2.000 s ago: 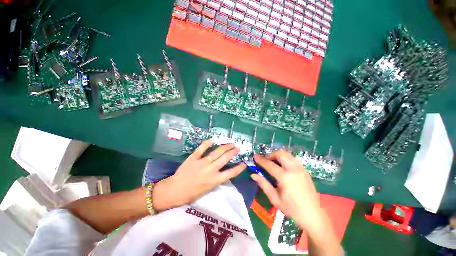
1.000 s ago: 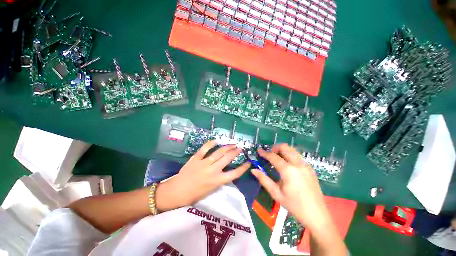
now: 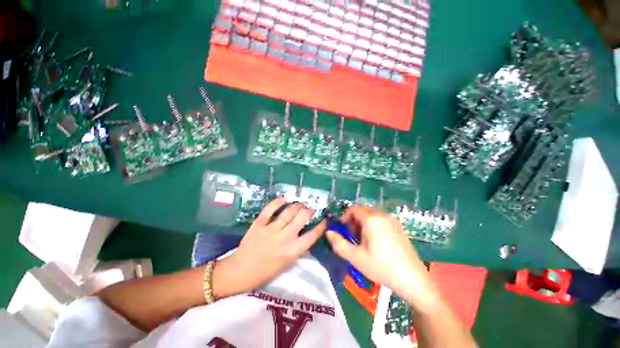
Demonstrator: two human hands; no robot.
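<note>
A clear holder (image 3: 216,212) with a row of circuit boards (image 3: 427,224) lies at the bench's near side, thin rods standing up from the boards. My left hand (image 3: 280,234) rests with its fingertips on the boards near the middle of this row; it presses on them, fingers spread. My right hand (image 3: 372,239) is shut on the blue-handled cutters (image 3: 345,234), just right of my left fingertips. The cutter tips are at the boards and are not clear to see. A small white-red piece (image 3: 224,197) lies in the holder's left end.
Two more holders with boards (image 3: 175,141) (image 3: 334,148) lie behind. A red sheet (image 3: 309,88) with rows of small pieces is at the back. Loose boards (image 3: 68,109) lie left, a large board heap (image 3: 523,115) right. White boxes (image 3: 64,238) and a red tray (image 3: 459,292) are nearer me.
The whole view has shifted slightly. My right hand has turned around the cutters, and more of their blue handles shows. My left hand stays on the boards.
</note>
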